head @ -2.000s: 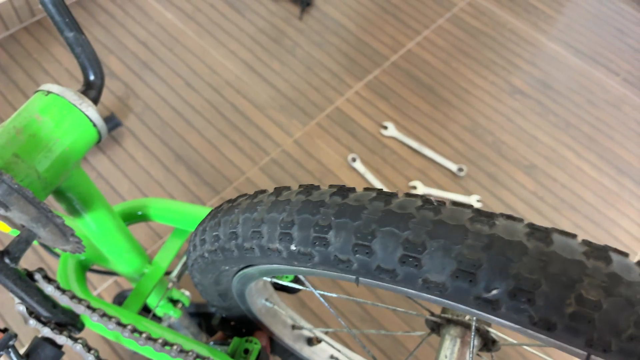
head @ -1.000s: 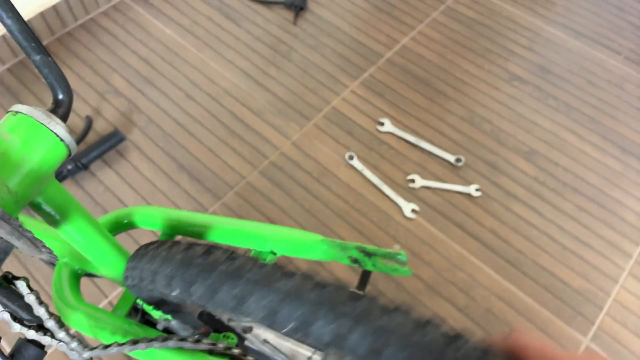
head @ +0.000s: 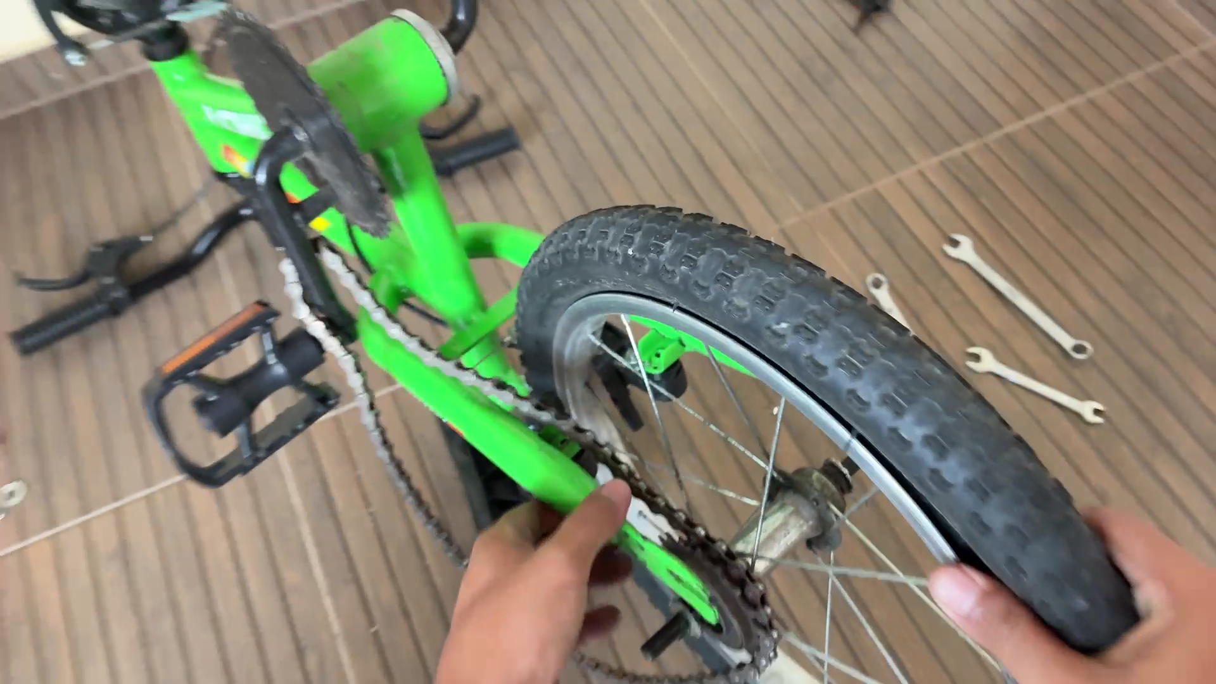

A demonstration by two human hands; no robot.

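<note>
A small bicycle with a green frame (head: 418,218) lies upside down, its handlebar on the floor. My left hand (head: 551,579) pinches the green chainstay (head: 513,456) beside the rear sprocket (head: 750,608). My right hand (head: 1083,608) grips the knobby black tire (head: 817,361) of the rear wheel, thumb at the rim. The wheel sits between the frame's rear arms, its axle end (head: 670,635) by the slotted green dropout. The chain (head: 366,408) runs around the sprocket and hangs slack; the chainring (head: 304,123) shows no chain on its top. My left fingers are partly hidden.
Three wrenches (head: 1016,294) lie on the striped tile floor to the right, one partly behind the tire. A black pedal (head: 242,394) juts out at left, above a handlebar grip (head: 71,318) and brake lever. A metal piece (head: 11,494) lies at the left edge.
Both hands have come into clear view, the left on the chainstay and the right on the tire. The wheel has shifted relative to the frame. The view has moved to show more of the bicycle.
</note>
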